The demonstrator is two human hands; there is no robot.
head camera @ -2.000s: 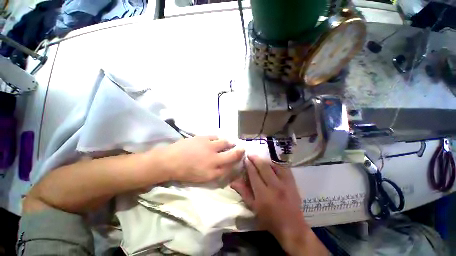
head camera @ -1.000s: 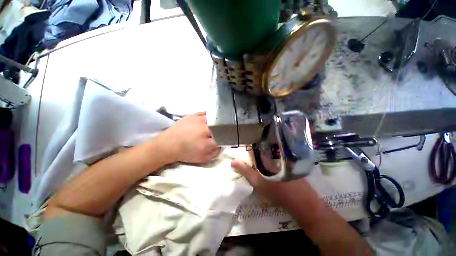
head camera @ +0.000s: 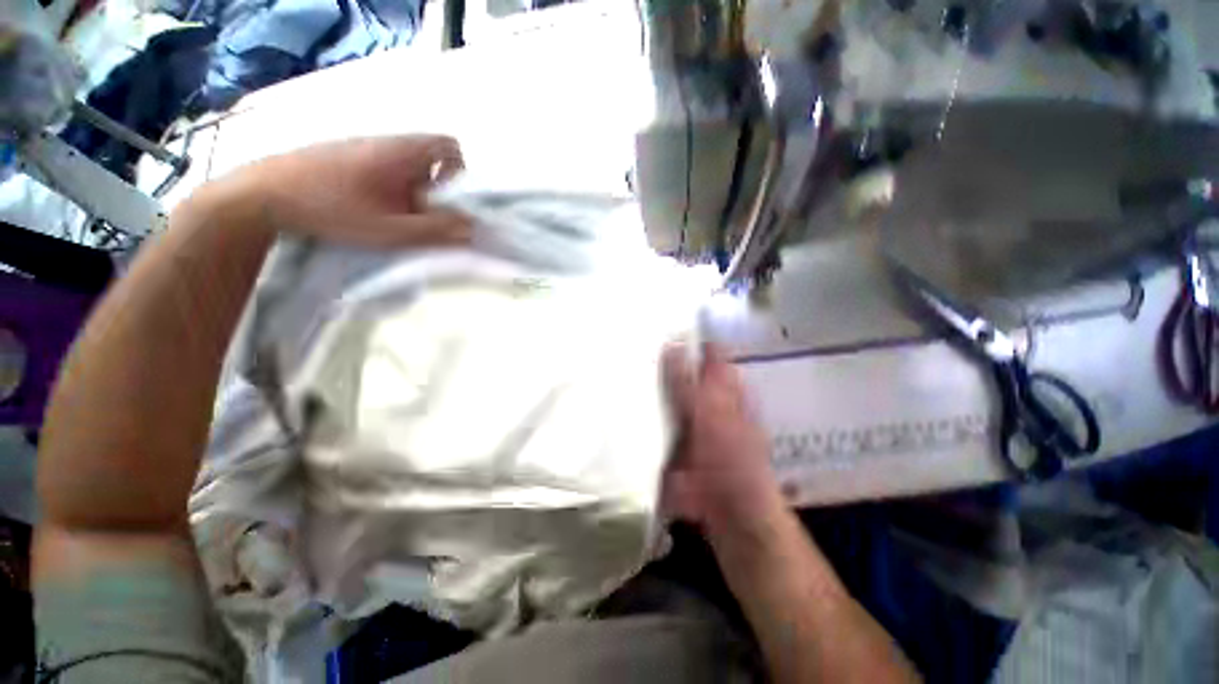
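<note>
The crumpled beige cloth garment [head camera: 495, 388] is spread left of the needle area and hangs over the table's front edge, with a pale grey cloth [head camera: 301, 287] along its upper left. My left hand [head camera: 374, 194], blurred, lies at the grey cloth's upper edge with thumb and fingers apart; whether it grips the cloth is unclear. My right hand [head camera: 715, 434] holds the garment's right edge below the machine head, its fingertips partly hidden. The off-white sewing machine [head camera: 1043, 201] stands at upper right. The needle area is blurred and washed out by bright light.
Black-handled shears [head camera: 1029, 394] lie right of my right hand, with dark red scissors [head camera: 1190, 334] farther right. A printed ruler scale [head camera: 882, 438] runs along the table's front edge. A purple object [head camera: 38, 348] stands at the left edge; blue cloth [head camera: 301, 47] lies at upper left.
My left hand has moved up and left, away from the needle area. The beige cloth is spread wider and higher. My right hand has moved to its right edge. The view has shifted.
</note>
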